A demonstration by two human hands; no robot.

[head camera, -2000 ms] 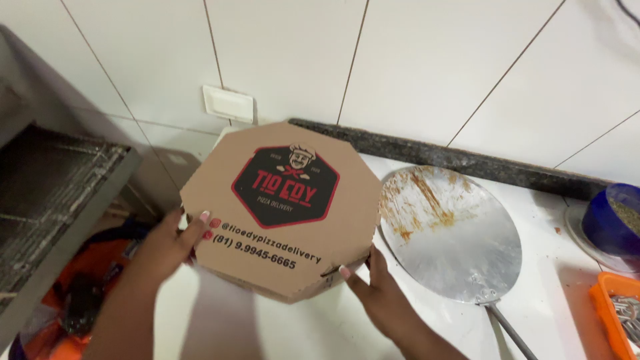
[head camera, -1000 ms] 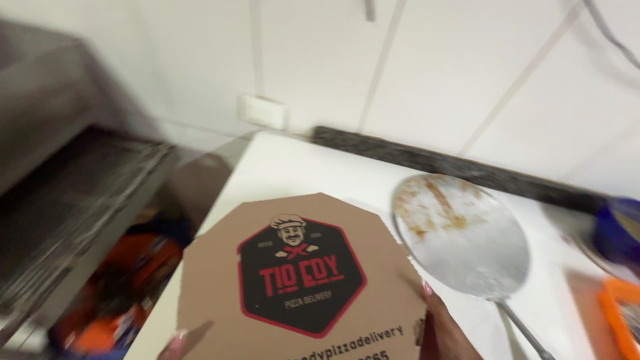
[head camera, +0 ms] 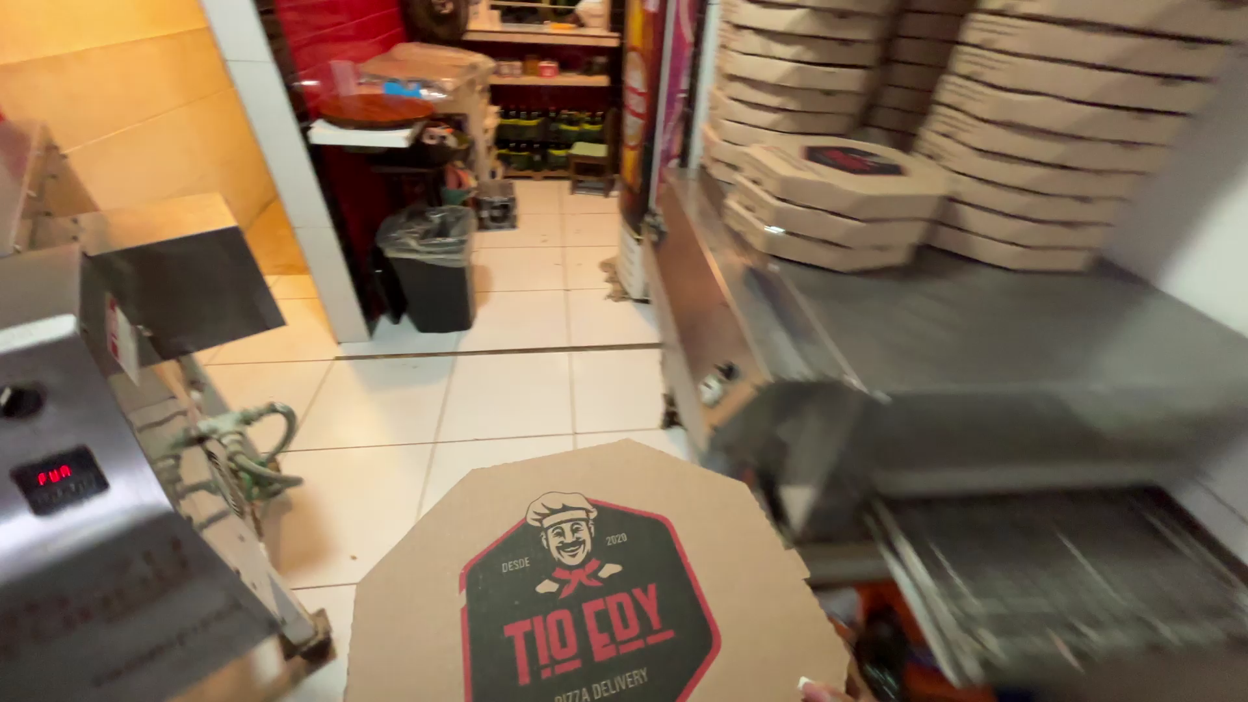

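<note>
A closed octagonal cardboard pizza box (head camera: 409, 604) with a printed black and red emblem fills the bottom middle of the view, held up over the tiled floor. At its lower right edge a fingertip and thumbnail of my right hand (head camera: 824, 690) show, gripping the box; the rest of that hand is out of view. My left hand is not seen, and the box's near edge lies below the view.
Right, a steel conveyor oven (head camera: 975, 331) bears tall stacks of pizza boxes (head camera: 1053, 146), its conveyor rack (head camera: 1072, 575) jutting out low. Left stands a steel machine (head camera: 58, 390) with a lit display. Tiled floor (head camera: 507, 390) runs between them towards a black bin (head camera: 429, 283) and shelves (head camera: 546, 78).
The view has swung from the white worktop and round metal pizza peel to the room. The pizza box has been lifted off the worktop and carried along. My left hand has passed out of view.
</note>
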